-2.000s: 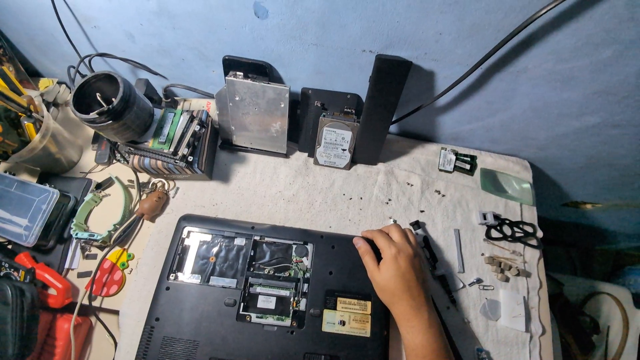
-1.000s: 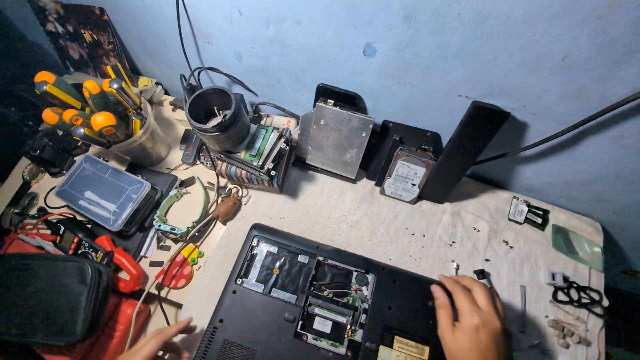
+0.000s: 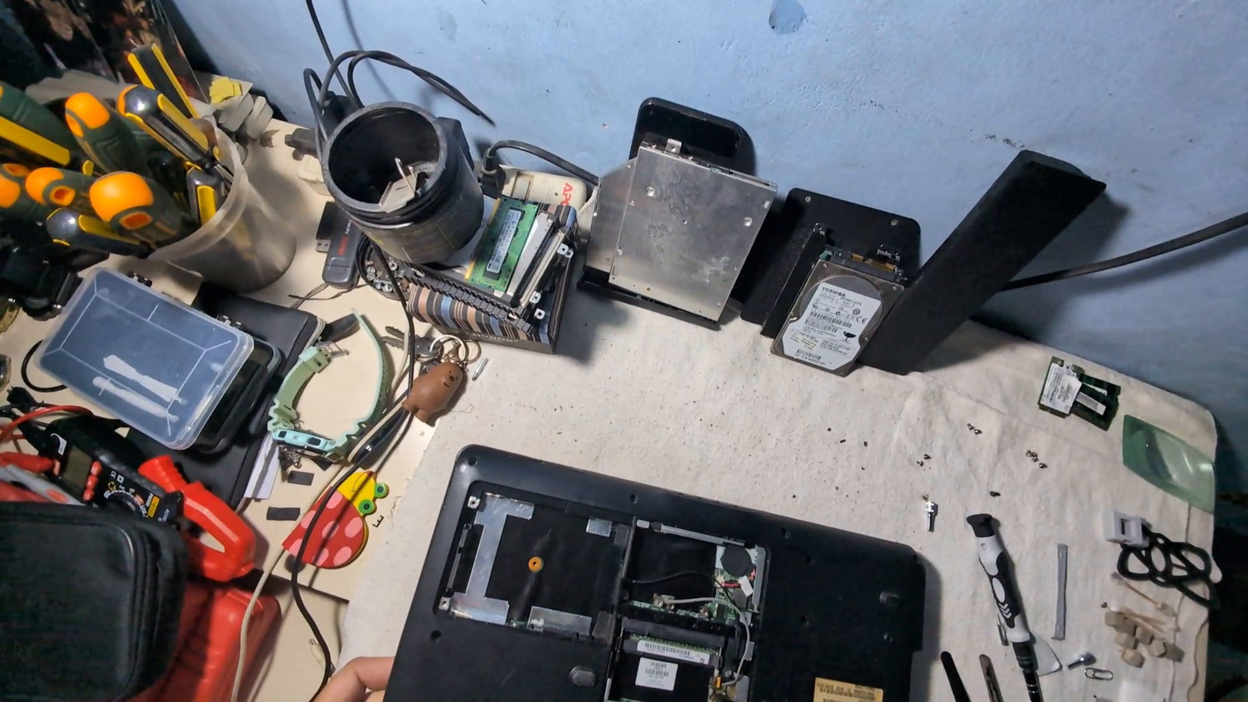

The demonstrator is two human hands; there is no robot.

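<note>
A black laptop (image 3: 546,487) lies bottom side up on a pale cloth, with its drive and memory bays uncovered. One bare hand (image 3: 359,681), at the bottom edge, touches the laptop's left side; it looks like my left hand, and only a small part of it shows. My right hand is out of view. Behind the laptop a metal optical drive (image 3: 682,229) leans upright, beside a Toshiba hard drive (image 3: 837,314) and a long black cover (image 3: 985,258). A black and white precision screwdriver (image 3: 1002,585) lies to the right of the laptop.
Small screws (image 3: 1035,458) are scattered on the cloth (image 3: 682,400). A small circuit card (image 3: 1078,393) and a black cord (image 3: 1165,565) lie at the right. At the left are a tub of screwdrivers (image 3: 229,224), a clear plastic box (image 3: 146,356), a watch (image 3: 331,385) and a black case (image 3: 88,595).
My right hand, earlier on the laptop's right side, has left the view. The left hand has moved from beside the laptop to its left edge. The screwdriver now shows uncovered.
</note>
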